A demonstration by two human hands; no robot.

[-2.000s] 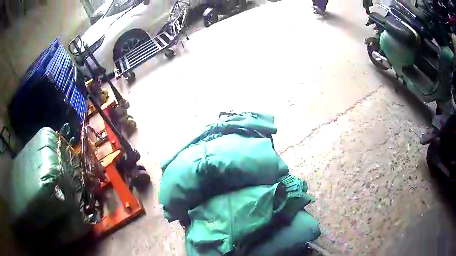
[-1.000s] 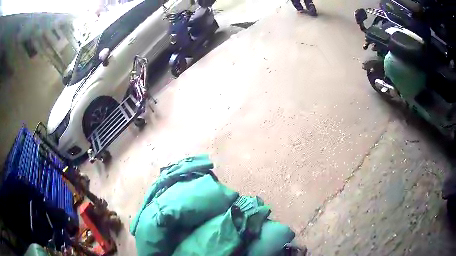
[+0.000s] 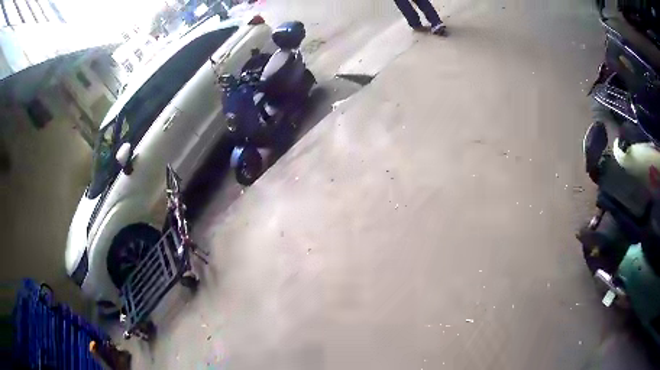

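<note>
No hand of mine is in the picture now, and no held thing shows. The green cloth bags are out of view. Nearest in front of me is the grey concrete ground (image 3: 362, 274). A flat metal-slatted cart (image 3: 150, 278) with a raised handle frame stands at the lower left, beside the front wheel of a white car (image 3: 163, 155).
A dark scooter (image 3: 264, 101) stands beside the car. A blue slatted thing (image 3: 54, 332) is at the bottom left corner. Parked scooters, one with green panels (image 3: 642, 282), line the right edge. A person's legs (image 3: 423, 16) show at the top.
The green bags have dropped out of the bottom of the picture. The orange pallet truck has nearly left at the lower left. The car, slatted cart and dark scooter now sit lower in view.
</note>
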